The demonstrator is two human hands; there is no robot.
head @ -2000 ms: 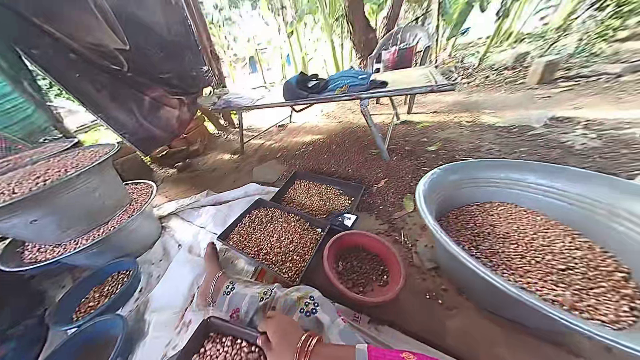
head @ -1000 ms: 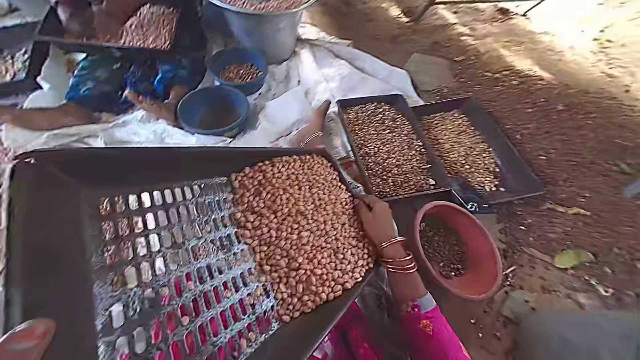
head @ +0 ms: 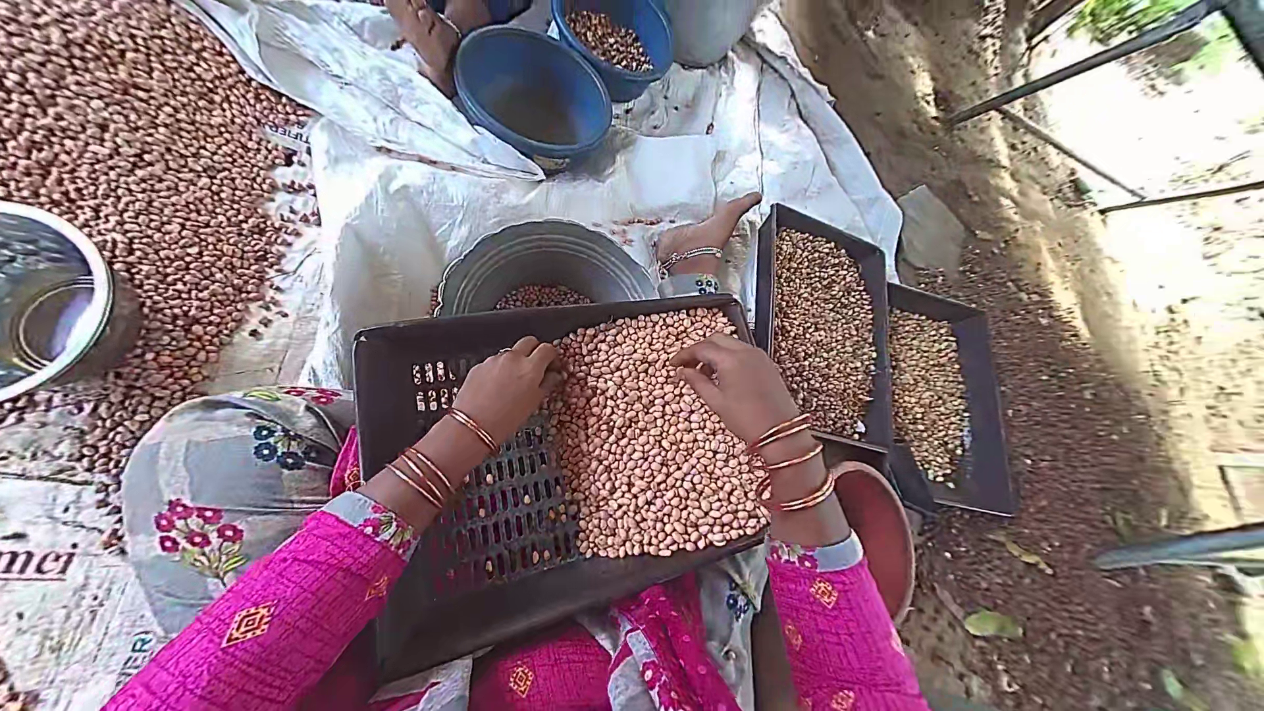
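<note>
A black slotted sieve tray (head: pixel 474 617) lies across my lap, tilted a little. Pinkish-brown nuts or beans (head: pixel 652 444) fill its right part, while the slots at left are mostly bare. My left hand (head: pixel 509 390) is at the pile's left edge, fingers curled; whether it pinches any nuts is hidden. On the pile's upper right rests my right hand (head: pixel 736 385), its fingers bent among the nuts, and I cannot tell if it holds any. Just behind the tray stands a grey basin (head: pixel 548 262) with some nuts in it.
Two black trays of nuts (head: pixel 825 336) (head: pixel 938 395) and a red tub (head: pixel 874 533) stand at right. Blue tubs (head: pixel 533 94) (head: pixel 612 39) sit on white sheeting (head: pixel 395 197), near another person's foot. A large nut heap (head: pixel 128 168) and a metal bowl (head: pixel 49 296) are at left.
The view has swung down to my lap. The right hand, at the tray's right edge a second ago, is now over the nuts. The left hand has moved from the near left corner to the pile.
</note>
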